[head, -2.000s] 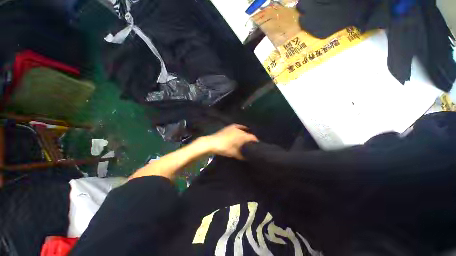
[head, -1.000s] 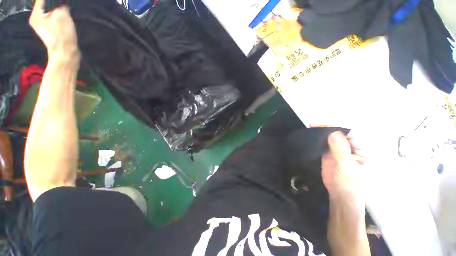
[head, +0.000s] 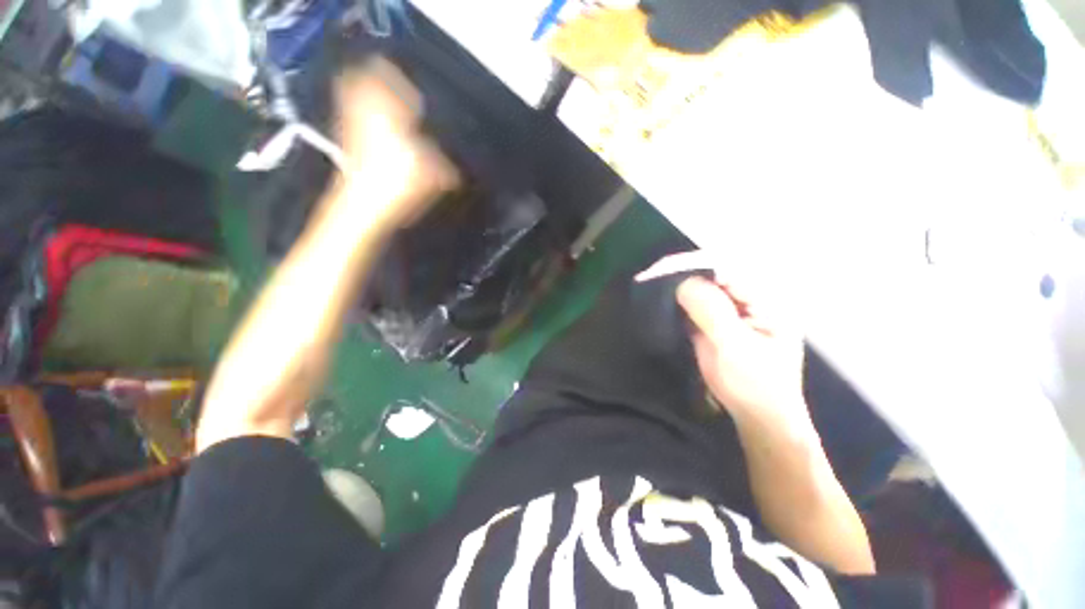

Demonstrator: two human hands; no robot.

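My left hand (head: 387, 149) is stretched forward over the bundle of black pieces (head: 476, 238) left of the table. It is motion-blurred, and I cannot tell whether its fingers hold cloth. My right hand (head: 750, 351) is at the table's near left edge, above black cloth (head: 619, 339) on my lap. A thin pale pointed thing (head: 675, 265) shows just beyond its thumb, with a small reddish bit by the fingers. I cannot tell what these are or whether the hand grips them. A pale tie strip (head: 286, 145) lies beside my left hand.
The white table (head: 761, 179) runs diagonally on the right, with yellow printed tape (head: 643, 89) on it. Stacked black cut pieces (head: 886, 42) lie at its far side. A red-edged stool or chair with a greenish top (head: 137, 309) stands on the green floor at left. Scraps (head: 411, 421) lie on the floor.
My left hand has moved right from the far left corner to above the bundle; the black cloth it raised there is down. My right hand has shifted slightly left.
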